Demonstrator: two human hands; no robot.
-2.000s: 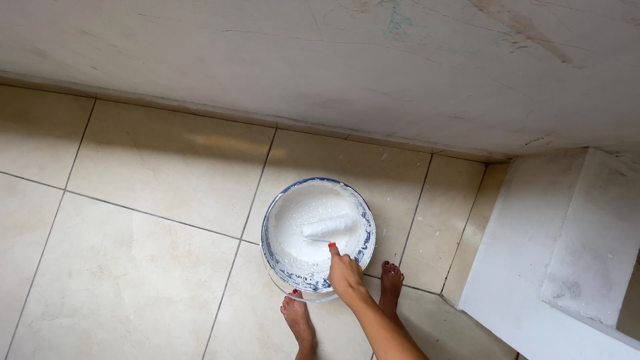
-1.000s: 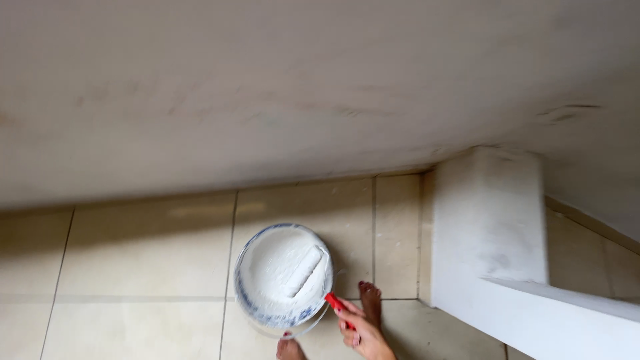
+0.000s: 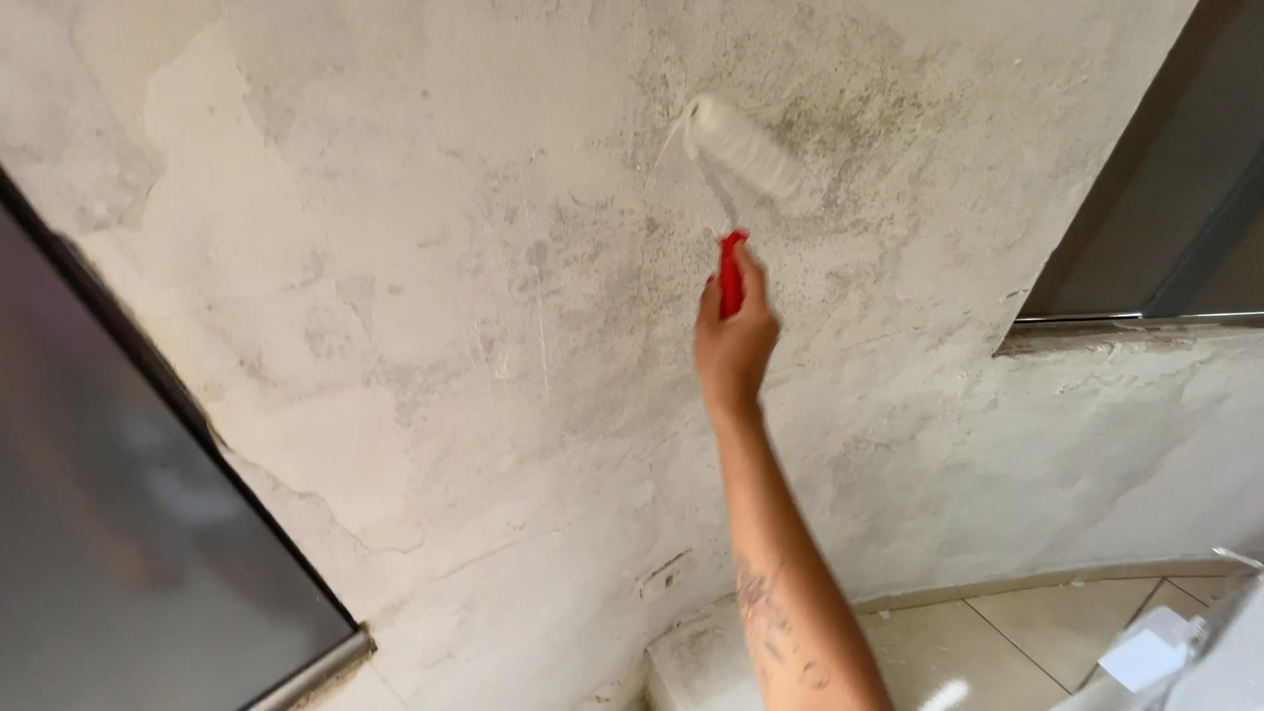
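Note:
My right hand (image 3: 736, 336) is closed around the red handle of a paint roller (image 3: 746, 148), with the arm stretched up across the view. The roller's white, paint-coated sleeve lies at a slant against the stained, patchy wall (image 3: 553, 296), at or very near its surface; contact cannot be told for certain. Dark mottled stains surround the sleeve, and the metal frame runs from its left end down to the handle. My left hand is out of view. The paint bucket is not visible.
A dark glass pane (image 3: 148, 494) fills the lower left, and a dark window (image 3: 1136, 197) with a rough sill stands at the right. An outlet (image 3: 667, 576) sits low on the wall. Floor tiles (image 3: 987, 632) and a blurred white object (image 3: 1145, 647) show at lower right.
The view has swung from the floor and bucket to the wall. The roller, lying in the white paint in the bucket before, is now raised at the wall in my right hand.

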